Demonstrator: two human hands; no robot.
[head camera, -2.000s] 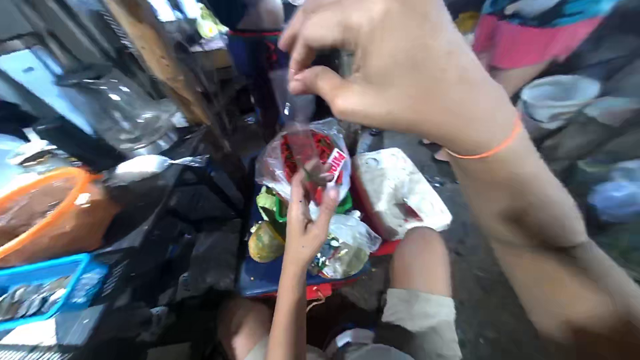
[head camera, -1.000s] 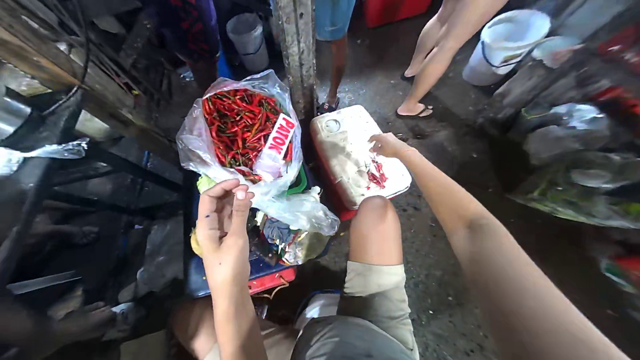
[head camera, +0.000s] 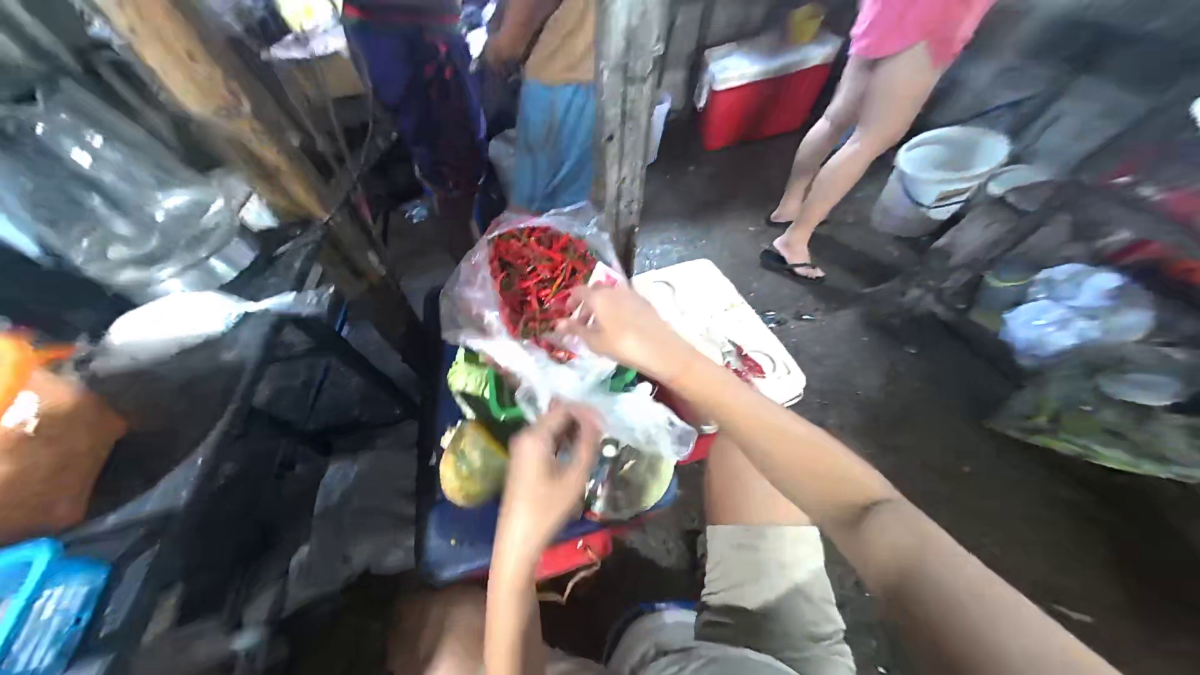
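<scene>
A clear plastic bag of red chili peppers (head camera: 539, 272) lies open on top of a dark blue lid, with its mouth spread. My right hand (head camera: 614, 323) reaches over the bag's right side, its fingertips at the chilies; blur hides whether they grip any. My left hand (head camera: 553, 450) is raised below the bag, near crumpled clear plastic (head camera: 647, 422), thumb and fingers curled toward each other; what is between them cannot be made out. A white cooler lid (head camera: 694, 291) to the right bears a small pile of red chilies (head camera: 745, 364).
A yellowish round fruit or vegetable (head camera: 473, 464) sits left of my left hand. A wooden post (head camera: 619, 122) rises behind the bag. People stand beyond it. A red cooler (head camera: 769, 89) and a white bucket (head camera: 947, 173) are farther back; a dark bench (head camera: 234, 394) is left.
My right hand has moved from the white lid to the chili bag. My left hand stays near the bag's lower edge. The view has shifted.
</scene>
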